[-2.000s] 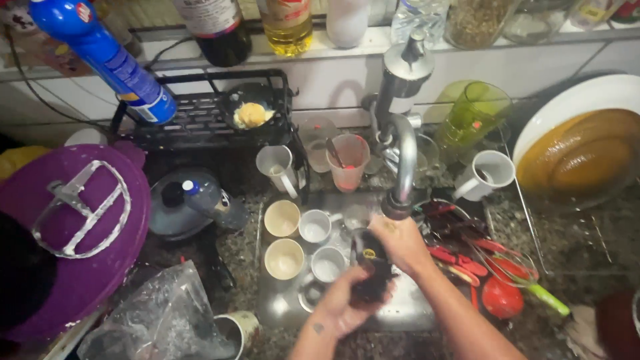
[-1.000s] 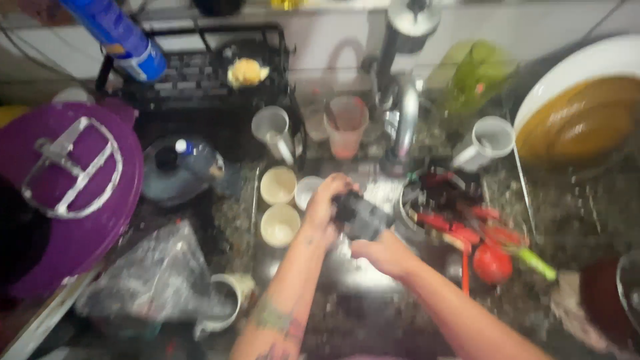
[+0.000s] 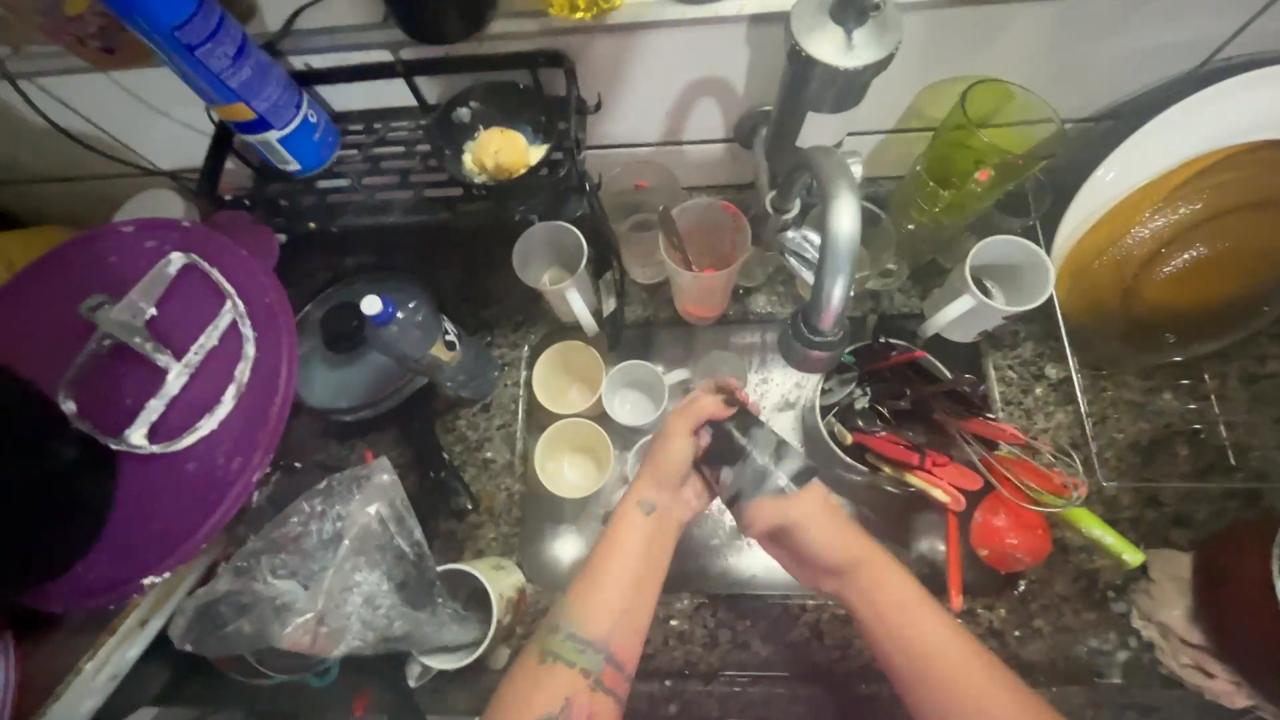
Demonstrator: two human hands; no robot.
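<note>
Over the steel sink (image 3: 570, 540), my left hand (image 3: 690, 450) grips a dark, shiny cup-like vessel (image 3: 755, 450), its exact kind blurred. My right hand (image 3: 800, 530) is at the vessel's lower right side; its fingers are blurred and partly hidden, perhaps inside it. Left of my hands stand two cream cups (image 3: 568, 377) and a white cup (image 3: 635, 393), with another cup partly hidden behind my left wrist. The metal faucet (image 3: 832, 260) rises behind my hands. To their right sits a pot (image 3: 835, 440) full of utensils, with red-handled pieces (image 3: 900, 450) and a whisk (image 3: 1040, 470).
Behind the sink stand a clear measuring cup (image 3: 703, 260), white mugs (image 3: 985, 290) and a green pitcher (image 3: 975, 150). At left are a purple lid (image 3: 230, 400) with a mixer beater, a plastic bag (image 3: 320, 570) and a bottle (image 3: 430, 340). A large white bowl (image 3: 1100, 190) is at right.
Both hands, with the dark vessel, have moved away from beneath the faucet toward the front of the sink. Since one second ago the vessel has tilted and its glossy side shows more.
</note>
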